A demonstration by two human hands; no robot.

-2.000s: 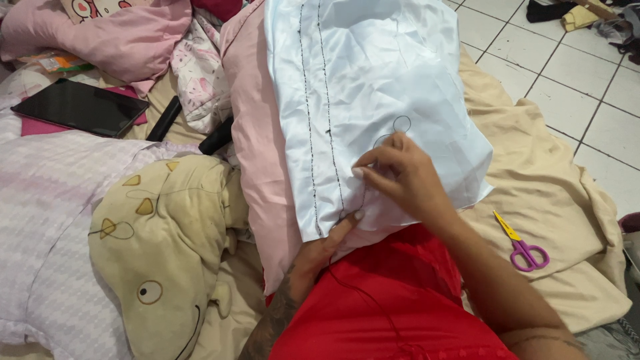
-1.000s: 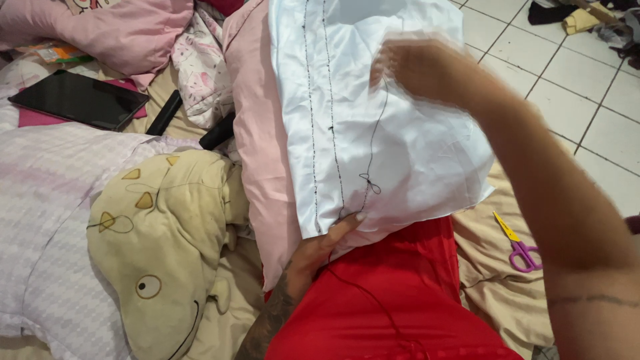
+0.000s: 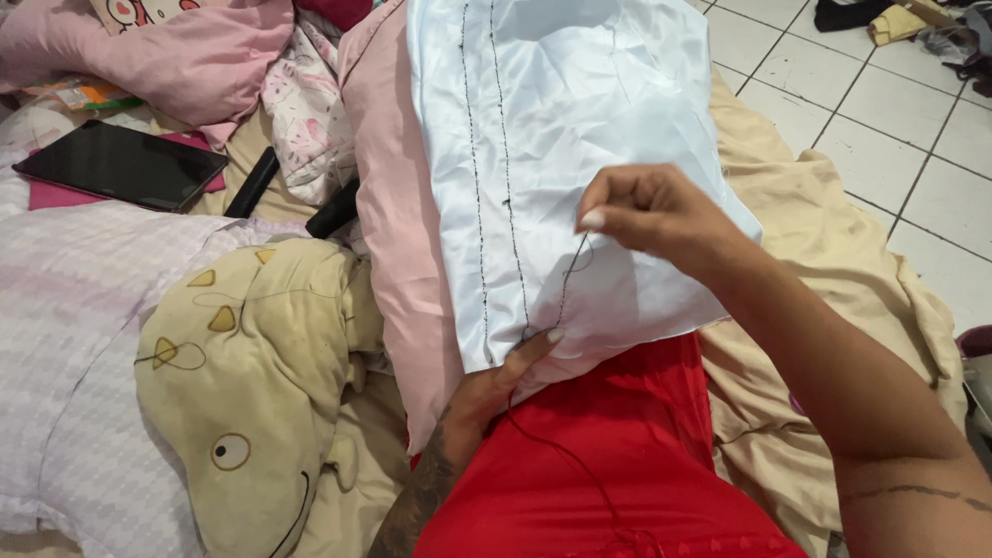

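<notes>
Pale blue satin fabric (image 3: 612, 139) lies over a pink pillow on my lap, with two long rows of dark stitches down its left part. My left hand (image 3: 504, 372) holds the fabric's lower edge, thumb on top beside the end of the stitching. Above and to the right, my right hand (image 3: 639, 209) pinches a dark thread (image 3: 572, 267) that runs taut and partly twisted down to my left thumb. Whether a needle is between those fingertips is hidden. Another length of thread trails from the fabric edge across the red garment (image 3: 589, 465).
Left of me lie a pink pillow (image 3: 407, 232), a beige plush toy (image 3: 248, 403) with loose thread on it, a black tablet (image 3: 124, 164) and two dark cylindrical objects. A beige sheet (image 3: 821, 209) spreads at right, beside white floor tiles (image 3: 868, 147).
My right hand swung up and away from the fabric edge, then came back down nearer my left hand. The looped thread between them is now shorter. The scissors at right are now mostly hidden by my forearm.
</notes>
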